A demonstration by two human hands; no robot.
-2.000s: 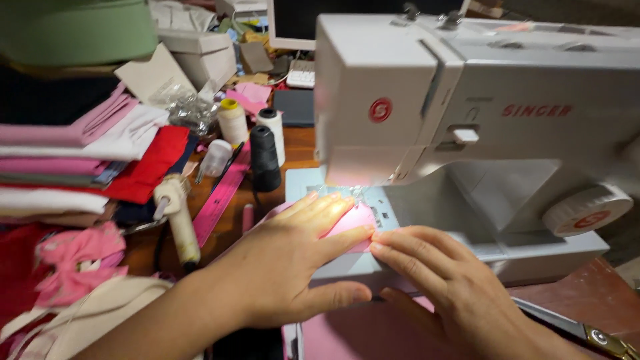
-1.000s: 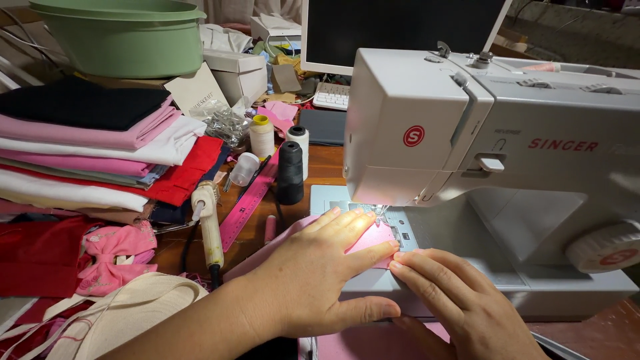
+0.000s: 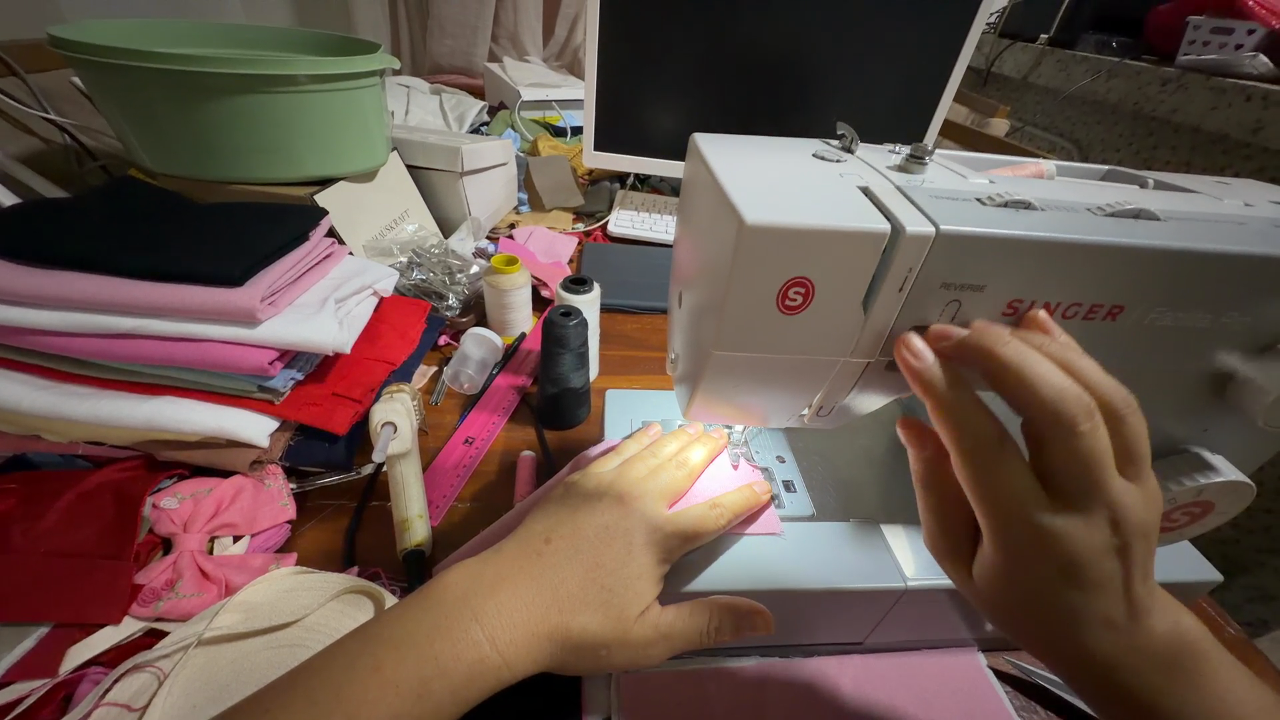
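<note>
On the bed of a Singer sewing machine (image 3: 800, 230), my left hand (image 3: 625, 540) lies flat with its fingers spread, pressing on pink fabric (image 3: 735, 495). The fabric sits at the presser foot (image 3: 738, 445), under the lit needle area. My right hand (image 3: 1040, 480) is raised in front of the machine's body, its fingers bent and apart from the thumb. Its fingertips are by the reverse lever, which they hide; whether they touch it cannot be told. More pink cloth (image 3: 810, 685) shows below the machine's front edge.
Left of the machine stand thread cones (image 3: 564, 370), a pink ruler (image 3: 480, 430) and a glue gun (image 3: 402, 470). Folded fabrics (image 3: 150, 290) are stacked at the left, near a pink bow (image 3: 205, 540). Scissors (image 3: 1050, 690) lie at the lower right. A green tub (image 3: 230, 110) and a monitor stand behind.
My right hand has left the fabric beside my left hand and risen to the reverse lever area. My left hand has stayed on the fabric. The view has shifted.
</note>
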